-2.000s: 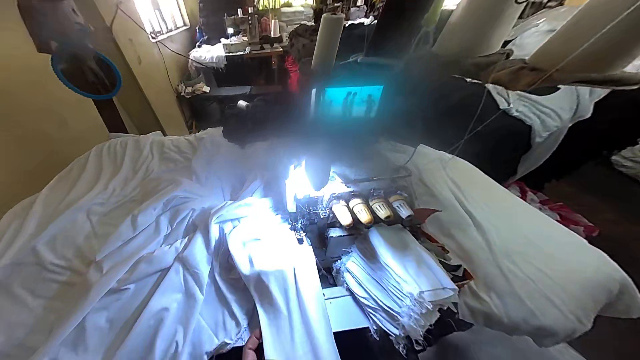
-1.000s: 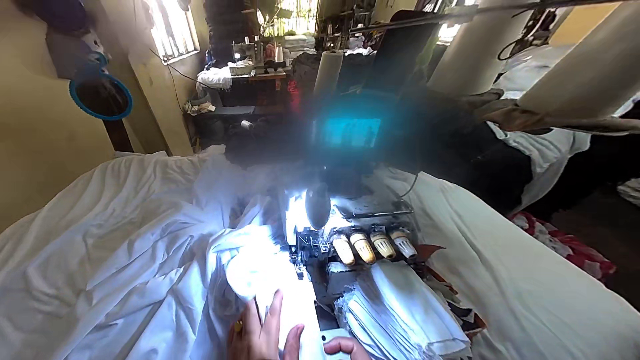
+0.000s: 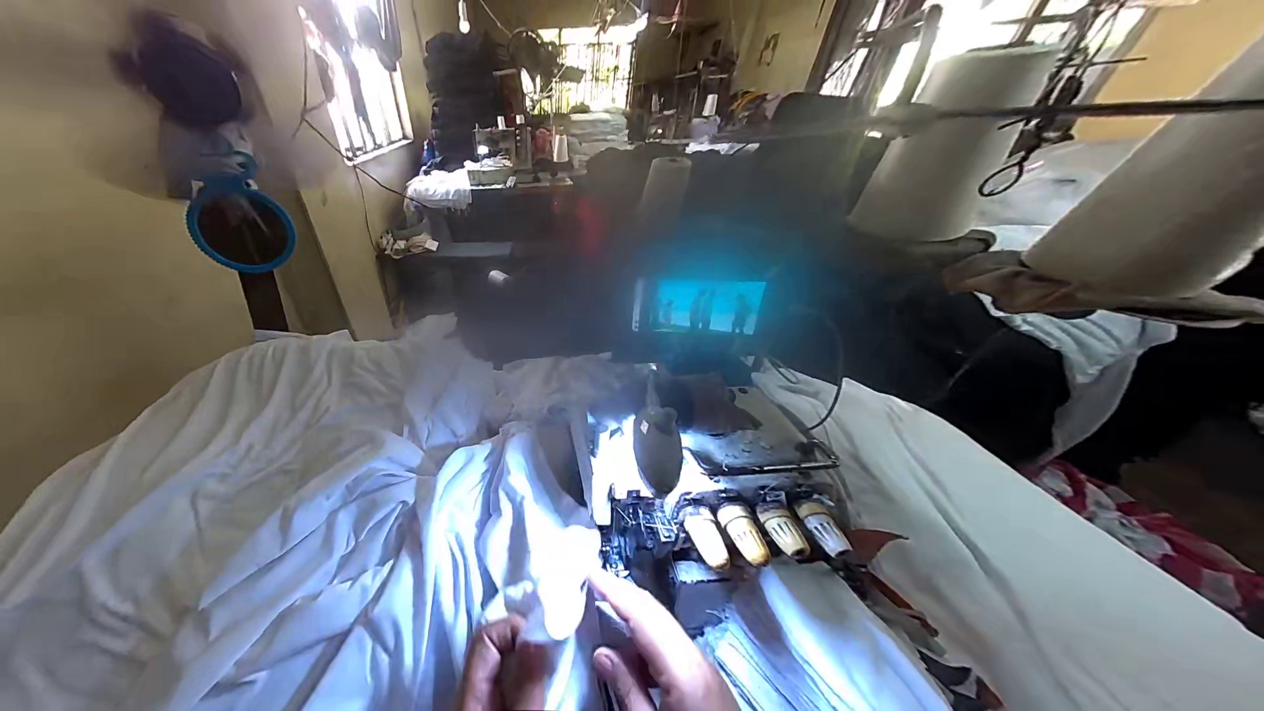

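Observation:
White fabric [image 3: 538, 494] runs up to the needle area of an overlock sewing machine [image 3: 632, 533], lit by a bright lamp. At the bottom centre my left hand [image 3: 509, 657] grips the edge of this fabric with bent fingers. Just right of it is my right hand [image 3: 652, 642], its index finger stretched toward the fabric by the needle area and its thumb apart; whether it pinches any cloth cannot be told. Several tension knobs [image 3: 770, 528] line the machine's front. Below them lies a stack of white cloth pieces [image 3: 810, 632].
A large heap of white fabric [image 3: 247, 494] covers the left side, and more white cloth [image 3: 987, 513] drapes at right. A lit screen [image 3: 706, 306] stands behind the machine. Large white thread cones [image 3: 953, 138] are at upper right. A blue-framed mirror [image 3: 240, 225] hangs on the left wall.
My left hand has closed on the fabric edge, where a second ago its fingers lay spread on the cloth. My right hand now reaches further into view. The view has tilted up.

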